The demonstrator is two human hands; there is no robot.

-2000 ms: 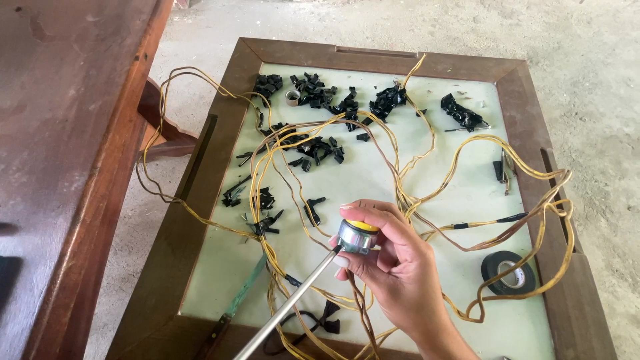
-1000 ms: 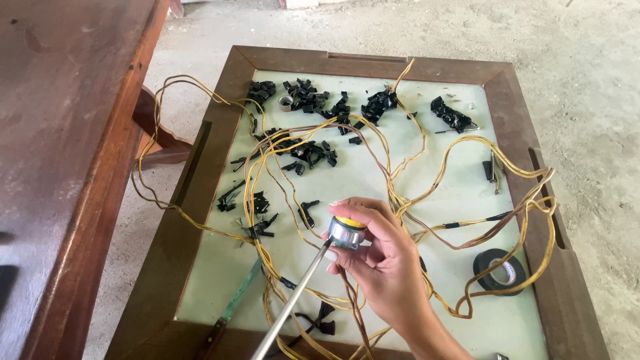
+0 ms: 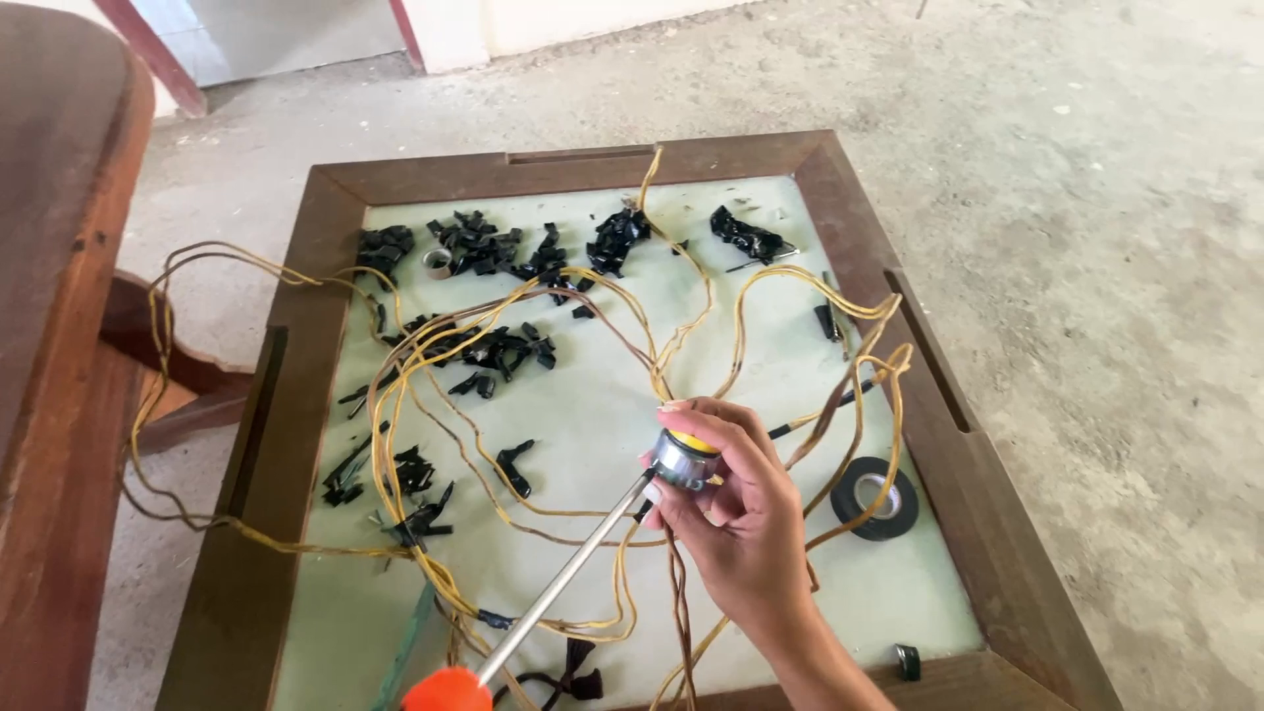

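Note:
Held between the thumb and fingers of my right hand is a small cylindrical metal fitting with a yellow top. The metal shaft of a screwdriver slants up from the lower left, its tip at the fitting's near side; its orange handle shows at the bottom edge. My left hand is not in view. Brown twisted wire hangs below my right hand. Looped yellow and brown wires spread around it, with black tape on some joints. To its right lies a roll of black electrical tape.
Scraps of black tape lie on the glass top of the wood-framed table, along with a small ring. A small black piece sits near the right front corner. Dark wooden furniture stands at left.
The view has shifted, showing more floor and wall at the top. The screwdriver's orange handle now shows at the bottom edge. My right hand keeps its hold on the fitting.

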